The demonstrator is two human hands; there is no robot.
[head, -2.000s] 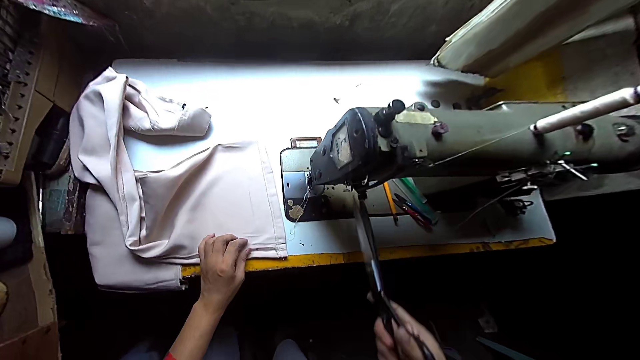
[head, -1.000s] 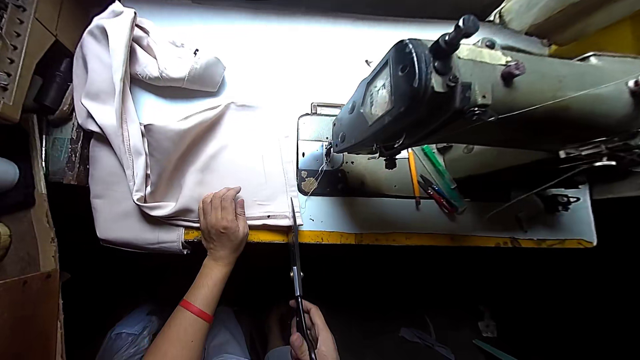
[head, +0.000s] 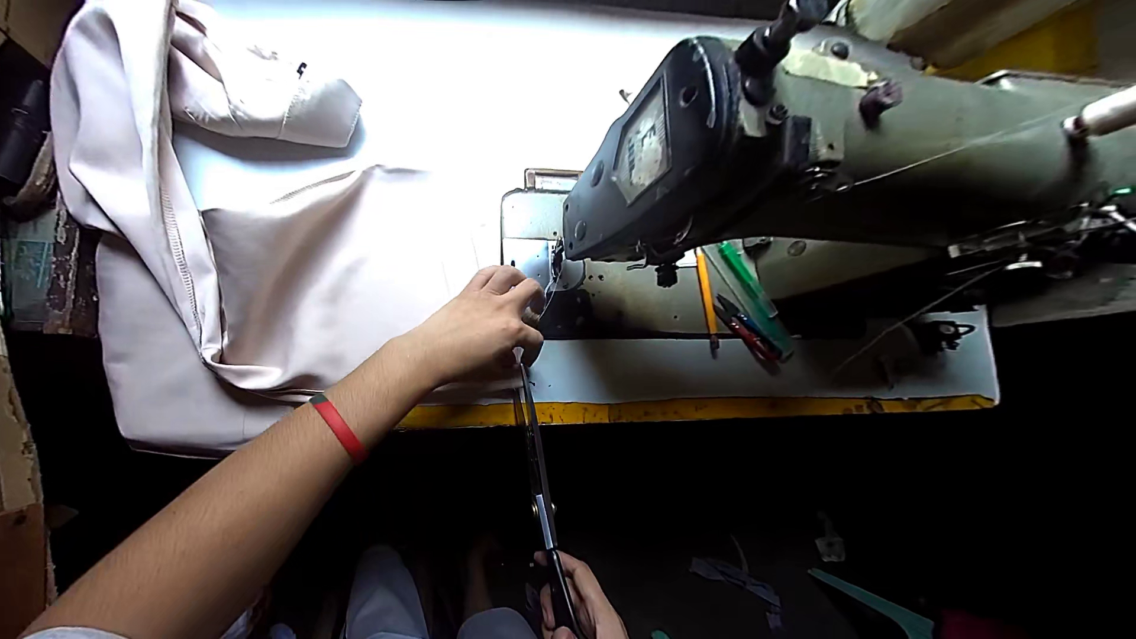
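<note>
Pale pinkish fabric [head: 302, 302], a sewn piece with stitched seams, lies over the left of the white table. At its right end, beside the sewing machine's needle area, is my left hand [head: 497, 324], fingers bent together at the fabric's edge; a little pale material shows between the fingertips. A red band circles that wrist. My right hand [head: 581, 599] holds the black handles of long scissors [head: 543, 497] below the table edge. Their blades point up and the tips reach just under my left fingers. The sewing machine [head: 701, 151] stands to the right, with thread near its needle.
An orange pencil [head: 707, 297], a green pen-like object [head: 750, 288] and several pens lie beneath the machine's arm. The table's front edge has a yellow strip [head: 674, 410]. Cardboard [head: 19, 426] stands at the far left. Scraps [head: 737, 577] lie in the dark area below.
My left hand has moved right, from on top of the fabric to its right edge. The scissors have risen from below the machine head's right side to the fabric's end. The view has moved closer.
</note>
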